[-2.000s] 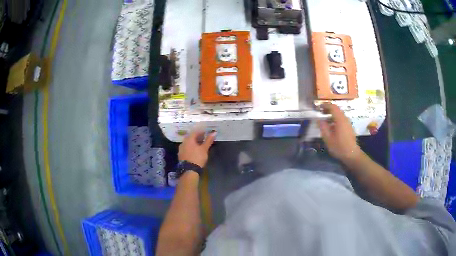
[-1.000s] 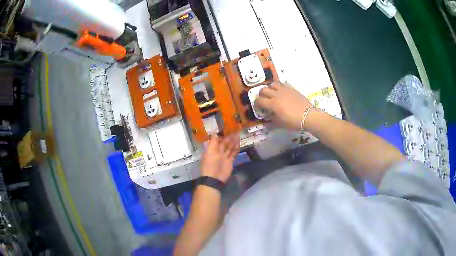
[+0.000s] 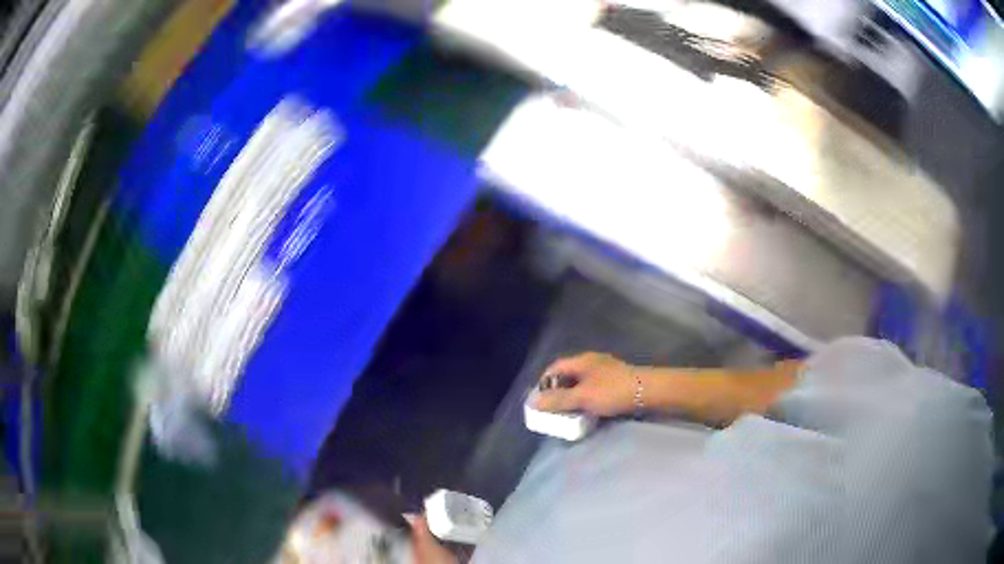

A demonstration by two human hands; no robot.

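Observation:
My right hand [image 3: 589, 386] holds a white socket unit [image 3: 557, 419] near my lap, fingers over its top. My left hand [image 3: 427, 542] is at the bottom edge, mostly cut off, with its fingers on a second white socket unit [image 3: 459, 516]. Both units are held in the air, apart from each other. The view is strongly blurred.
A blue mat [image 3: 374, 237] with blurred rows of white units [image 3: 237, 264] lies to the left. Green mat [image 3: 209, 490] and a blurred plastic bag [image 3: 182, 424] are at lower left. A long pale bench-top block [image 3: 628, 187] runs across the upper right.
The view has swung away from the machine with the orange fixtures to the blue mat and pale block. My hands have left the fixture and now each hold a socket unit.

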